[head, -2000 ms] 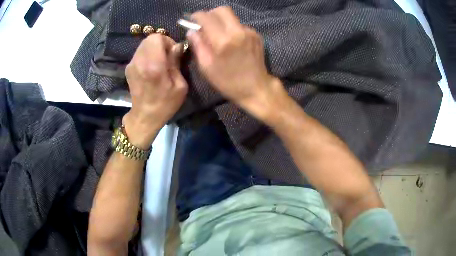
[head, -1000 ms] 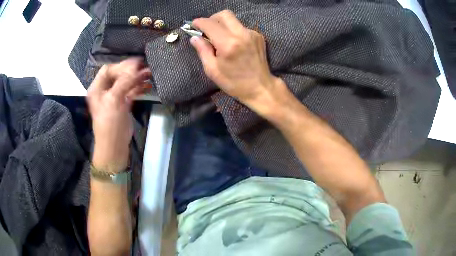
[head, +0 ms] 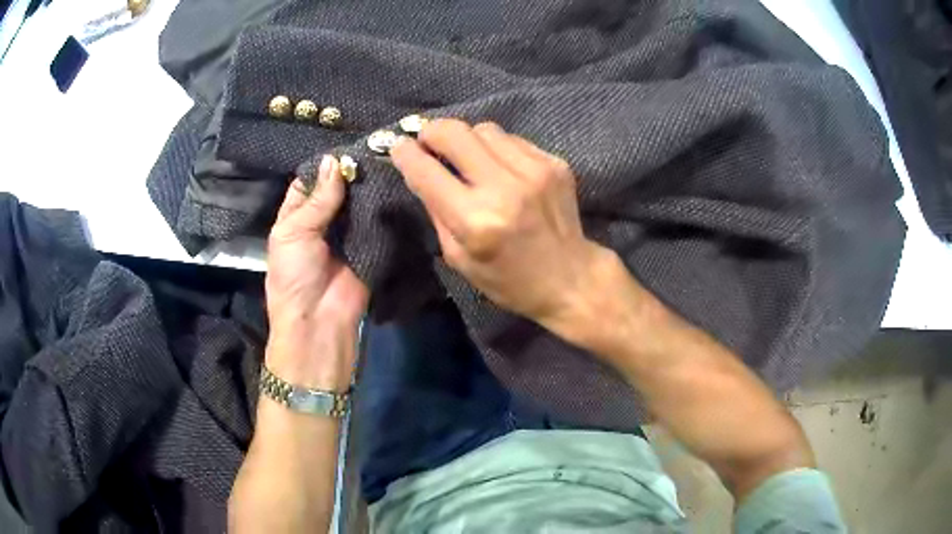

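Observation:
A dark grey-brown jacket (head: 710, 209) lies over the white table and the lap. Three small gold buttons (head: 306, 111) sit in a row on its sleeve cuff. My left hand (head: 315, 256) pinches the jacket's front edge beside a single larger gold button (head: 348, 168). My right hand (head: 501, 214) holds silver thread snips (head: 384, 140); their bright tips show in two places by the fingertips, just right of that button. The rest of the snips is hidden by the fingers.
A dark jacket heap (head: 94, 396) lies at the left. The white table (head: 73, 156) carries a flat black rectangle (head: 69, 63) and a small clear item with yellow at top left. More dark cloth (head: 903, 104) is at top right. Tiled floor shows at lower right.
My left hand, off the cloth one second ago, has moved back right and taken hold of the jacket edge by the button. The cuff buttons and my right hand with the snips show lower.

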